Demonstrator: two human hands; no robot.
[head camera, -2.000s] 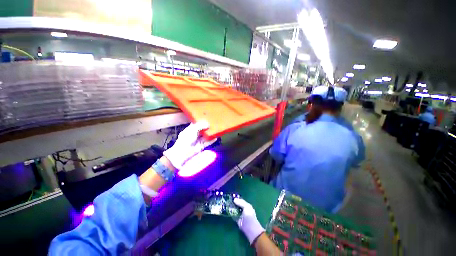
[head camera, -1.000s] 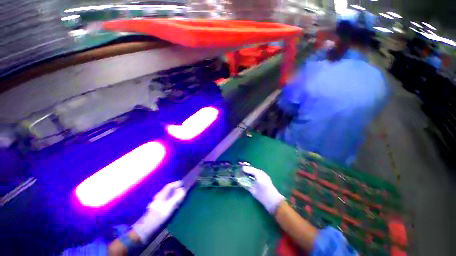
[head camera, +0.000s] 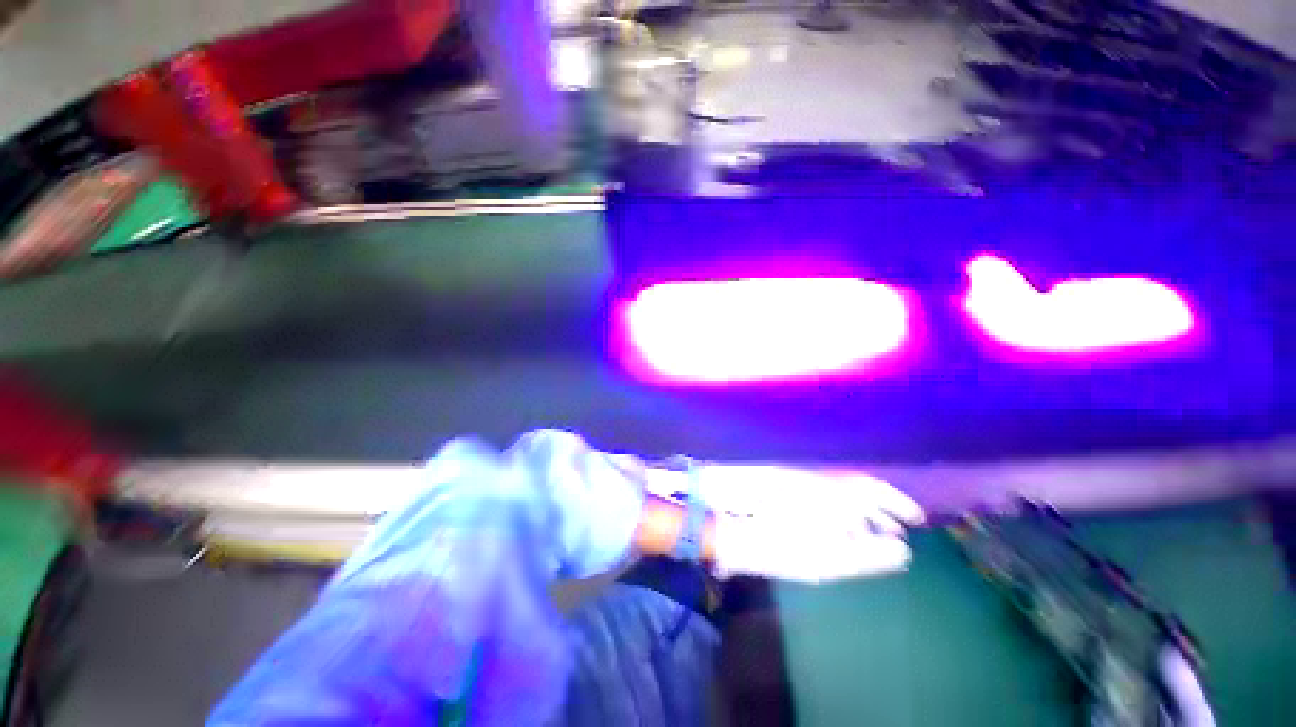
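Note:
My left hand (head camera: 803, 523), in a white glove with a blue wrist band, reaches rightward over the near edge of the conveyor and the green mat. Its fingers are extended and slightly apart, and nothing shows in it. A green board strip (head camera: 1073, 604) stands tilted over the mat, right of my left fingertips, with a gap between. My right hand (head camera: 1183, 689) shows only as a white gloved sliver at the strip's lower right end, gripping it. Its fingers are mostly hidden and blurred.
Two glowing lamps (head camera: 775, 330) hang over the dark green conveyor (head camera: 355, 327). A pale rail (head camera: 284, 486) runs along its near side. Red frame parts (head camera: 228, 142) stand at the upper left. A blurred shape at the far left may be another person's arm.
The view has swung left and down; the tray and the worker in blue are out of view. My left hand has moved close to the strip, which now stands more steeply.

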